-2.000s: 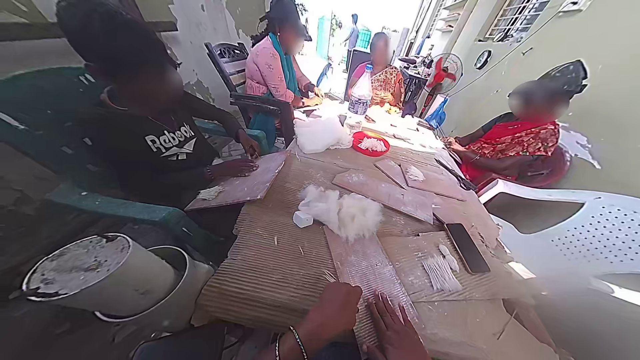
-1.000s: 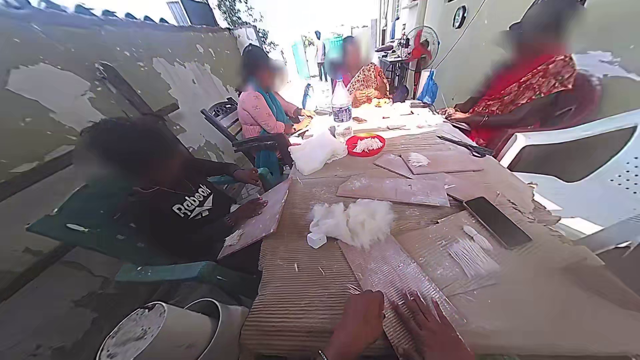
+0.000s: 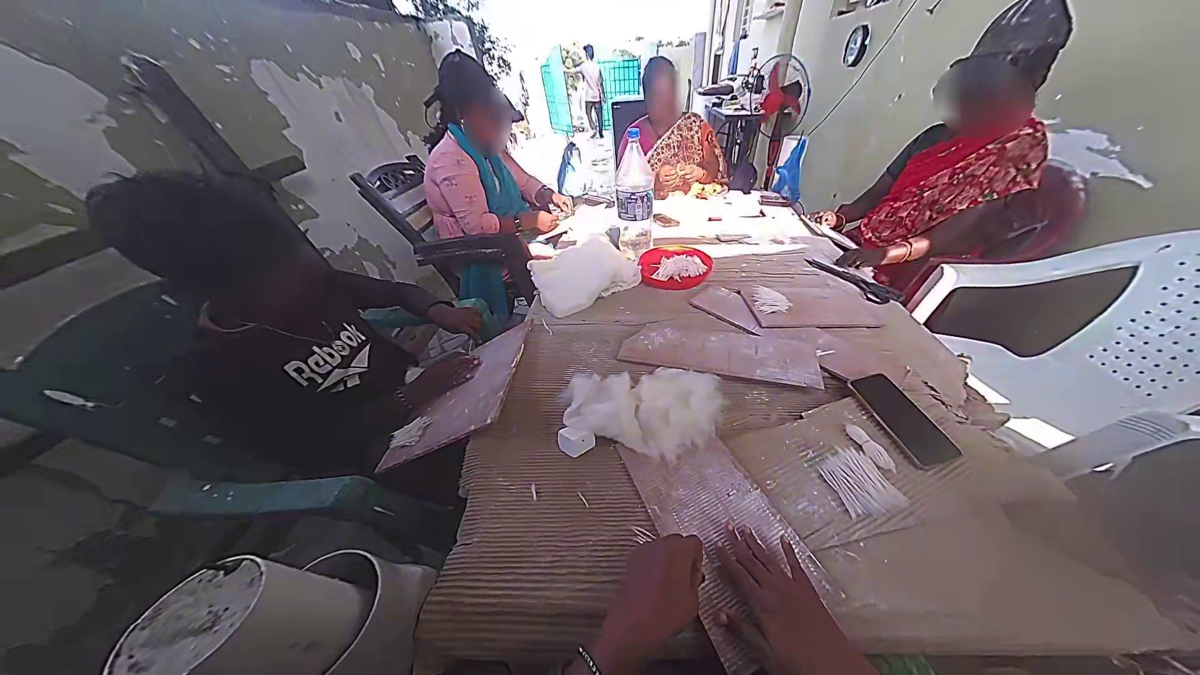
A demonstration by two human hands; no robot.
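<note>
My left hand (image 3: 659, 586) is curled at the near edge of a narrow ribbed board (image 3: 703, 497); thin white tips show just beyond its knuckles, and what lies inside the fingers is hidden. Flat on the same board, fingers spread, rests my right hand (image 3: 773, 595). Fluffy white cotton (image 3: 670, 412) lies at the board's far end, beside a small white block (image 3: 576, 442). To the right, a bundle of thin white cotton wicks (image 3: 861, 483) and a small cotton roll (image 3: 870, 447) lie on another board.
A black phone (image 3: 905, 420), flat boards (image 3: 722, 354), a red plate of wicks (image 3: 675, 267), a plastic bottle (image 3: 634, 192) and scissors (image 3: 855, 281) are on the cardboard-covered table. Several people sit around it. White buckets (image 3: 239, 614) stand at lower left, a white plastic chair (image 3: 1087, 328) at right.
The view has turned and shifted. My left hand stays curled and my right hand stays flat on the board. The seated person at near left has lowered the head.
</note>
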